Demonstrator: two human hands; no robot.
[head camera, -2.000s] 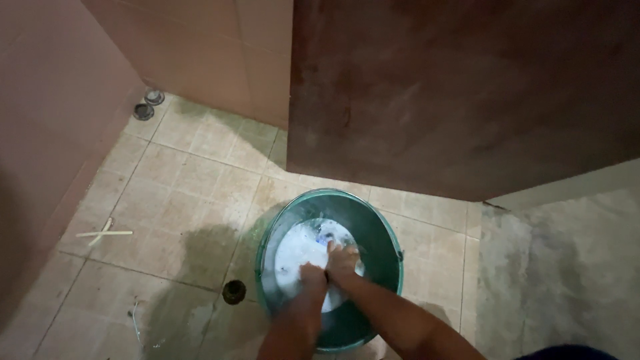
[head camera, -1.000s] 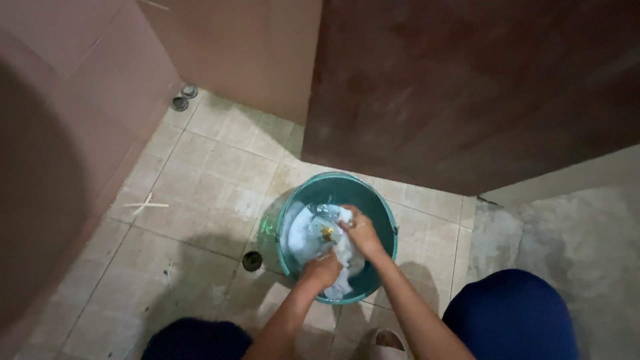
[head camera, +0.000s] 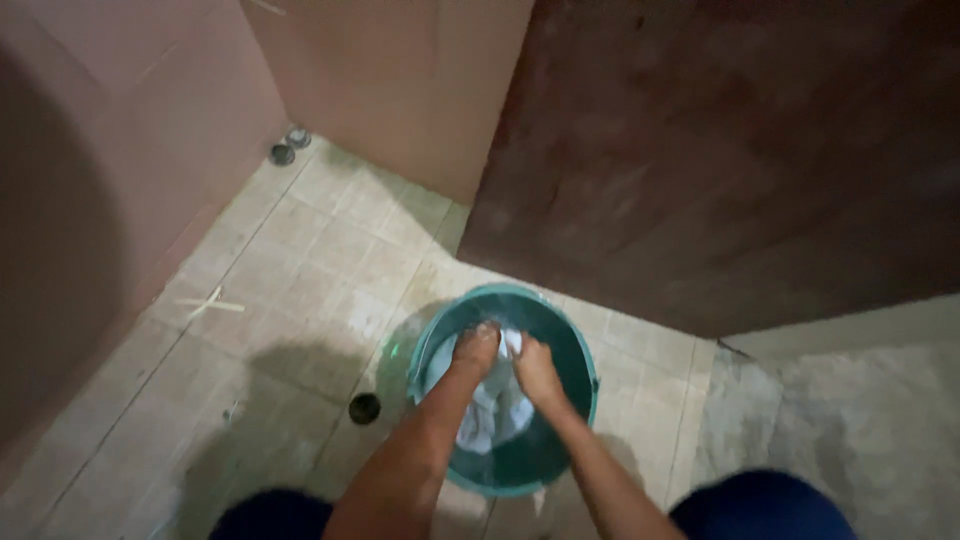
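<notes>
A green plastic bucket (head camera: 585, 337) stands on the tiled floor below me, holding cloudy water and a wet white cloth (head camera: 480, 424). My left hand (head camera: 478, 349) is inside the bucket, gripping the cloth near its far side. Close to its right, my right hand (head camera: 534, 364) grips another part of the same cloth. A stretch of cloth shows between the two hands, and the rest hangs below them toward the near side. Some fingertips are hidden by the hands themselves.
A dark brown panel (head camera: 675, 165) rises just beyond the bucket. Left of the bucket is a round dark floor hole (head camera: 364, 409). Pale crossed strips (head camera: 212, 305) lie farther left. Two small round objects (head camera: 289, 146) sit in the wall corner. My dark-clad knees frame the bottom edge.
Both hands have moved to the far part of the bucket and closer together since one second ago. The cloth's shape has changed, and the yellow patch seen on it then no longer shows.
</notes>
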